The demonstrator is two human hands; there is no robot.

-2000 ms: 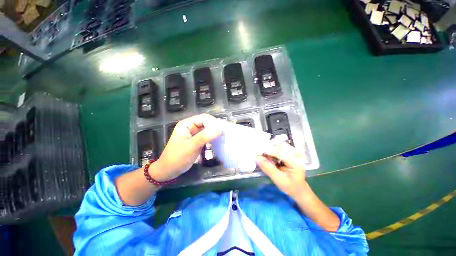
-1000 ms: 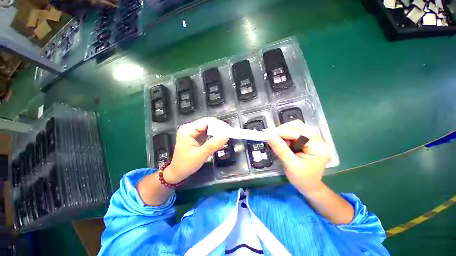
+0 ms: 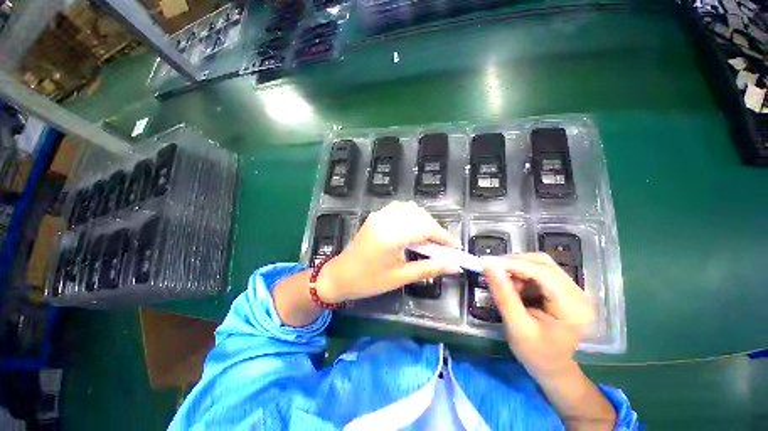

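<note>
A white label sheet [image 3: 455, 257], seen nearly edge-on, is held between both hands above a clear blister tray [image 3: 613, 278]. My left hand [image 3: 392, 252], with a red bead bracelet at the wrist, pinches its left end. My right hand [image 3: 543, 307] pinches its right end. A dark thing shows in the right palm; I cannot tell what it is. The tray holds two rows of black phones [image 3: 432, 164], face down with silver and white patches. My hands partly hide the lower row.
A thick stack of clear blister trays with black phones [image 3: 156, 231] stands at the left. A black bin [image 3: 733, 105] of white and silver pieces is at the far right. More trays [image 3: 295, 38] lie at the back of the green bench [image 3: 674, 244]. A cardboard box [image 3: 178, 345] is low left.
The sheet went from spread out to nearly edge-on between my hands. The view has shifted, so the tray and stack appear further right and more of the left side shows.
</note>
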